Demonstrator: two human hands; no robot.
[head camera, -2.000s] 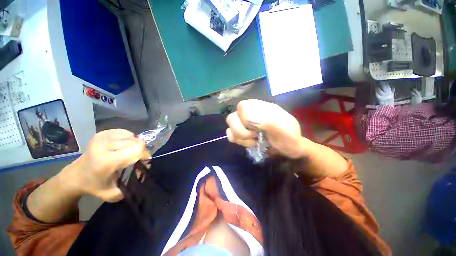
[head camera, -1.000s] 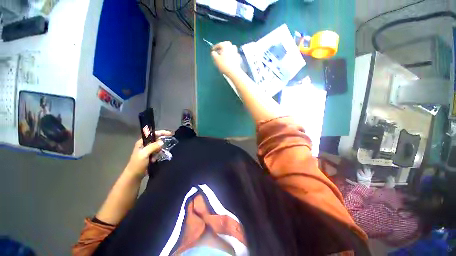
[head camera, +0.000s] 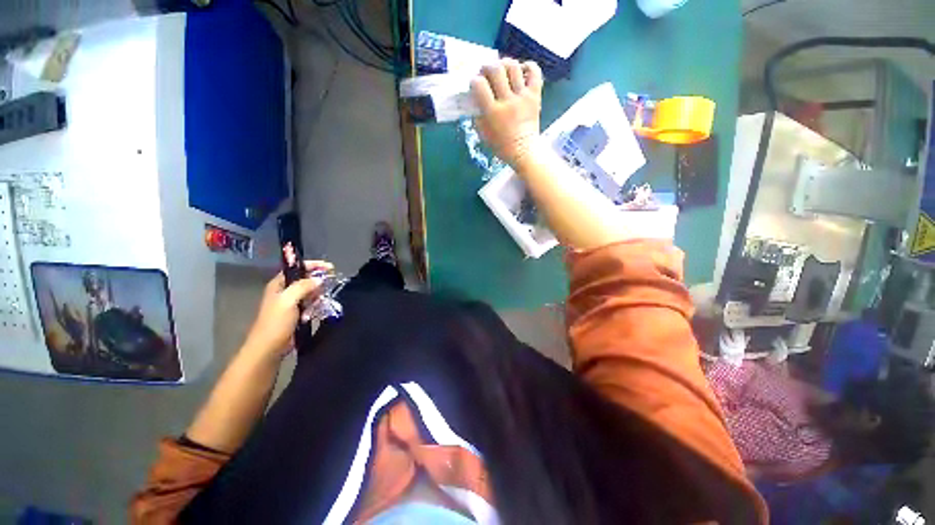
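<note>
My left hand (head camera: 287, 306) holds a narrow black panel (head camera: 289, 242) upright beside my left leg, with crumpled clear plastic (head camera: 326, 293) at the fingers. My right hand (head camera: 507, 108) is over the green bench, its curled fingers at the right end of a white item with dark parts (head camera: 447, 94). Whether the fingers grip it is not clear. Clear plastic (head camera: 478, 150) lies just below that hand. A white wrapping with grey and dark pieces (head camera: 605, 144) lies partly behind my right forearm.
An orange tape roll (head camera: 683, 119) is at the green bench's (head camera: 461, 241) right. A dark stack with white paper (head camera: 554, 26) is at the back. A white-and-blue machine (head camera: 108, 205) stands at left. A person in a checked shirt (head camera: 764, 410) is at lower right.
Both hands were together stretching the plastic. They parted, the left keeping panel and plastic, the right reaching over the bench. It has since moved slightly right, onto the white item.
</note>
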